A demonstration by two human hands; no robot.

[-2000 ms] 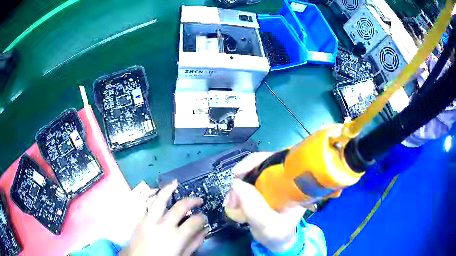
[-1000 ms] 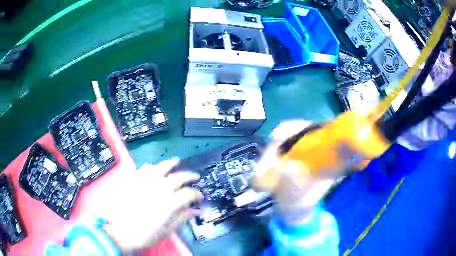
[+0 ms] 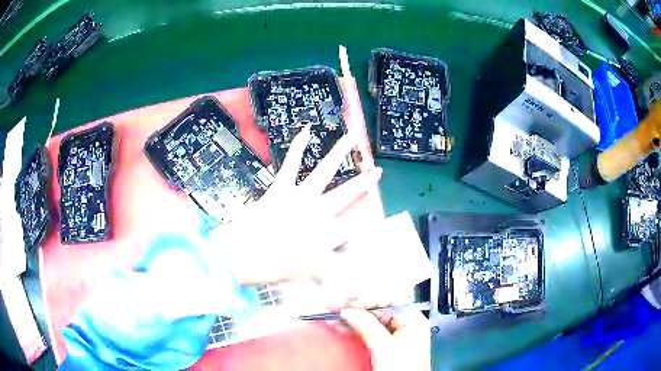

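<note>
My left hand [image 3: 290,210] reaches across the pink mat [image 3: 138,282] with fingers spread over a black housing with circuit board [image 3: 296,98]; whether it touches the board cannot be told. My right hand [image 3: 380,337], cut off by the lower edge, holds thin grey tweezers [image 3: 322,317] low over the mat. A white card [image 3: 402,250] lies between the mat and the fixture. Another housing with its board [image 3: 496,268] lies in the dark fixture [image 3: 437,232]. The orange-yellow screwdriver [image 3: 629,153] hangs at the right edge, out of my hands.
More housings with boards lie on the mat [image 3: 210,156], at left [image 3: 87,181] and beyond the mat [image 3: 411,105]. The white screw feeder [image 3: 507,130] stands behind the fixture, a blue bin [image 3: 614,105] beside it. A white grid sheet [image 3: 225,330] lies under my left arm.
The view has swung left. My right hand has let go of the screwdriver and now holds tweezers. My left hand has left the fixture's board and spread over the waiting units.
</note>
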